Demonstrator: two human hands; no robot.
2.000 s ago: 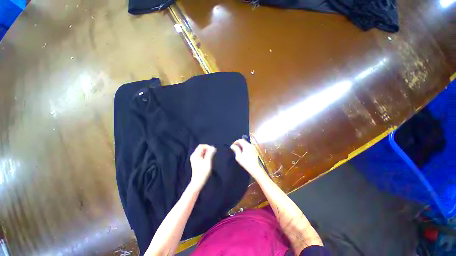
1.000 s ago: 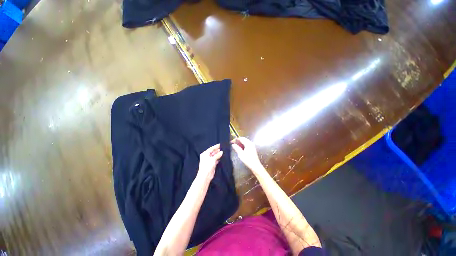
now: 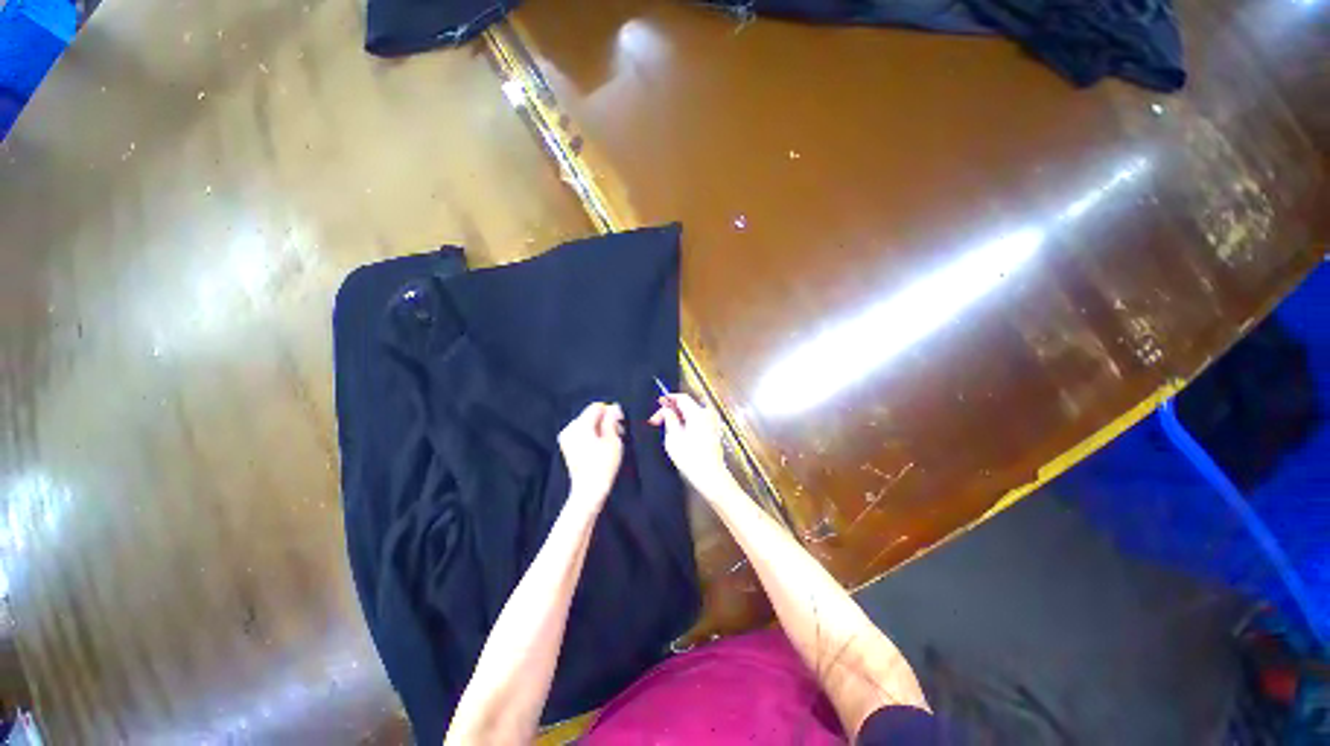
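A black garment (image 3: 584, 321) lies in front of me, with its right edge straight and a sleeve (image 3: 423, 423) folded over its left part. A cuff with a small round button (image 3: 413, 302) shows near its upper left. My left hand (image 3: 592, 449) has its fingers pinched together at the cloth, right of the sleeve. My right hand (image 3: 689, 437) is just right of it, over the garment's right edge. A thin glinting tip of thread snips (image 3: 662, 388) sticks out from its fingers; the rest is hidden.
The glossy brown table (image 3: 904, 190) has a board joint (image 3: 562, 153) running past the garment's right side. More dark garments (image 3: 934, 12) lie at the far edge of view. A blue bin (image 3: 1233, 503) with dark cloth stands at the right, beyond the yellow-marked edge.
The garment's right edge, first spread wider with a rounded corner, is now folded in and straight. Both hands have moved slightly left from that edge since a second ago. The snips' tip now shows.
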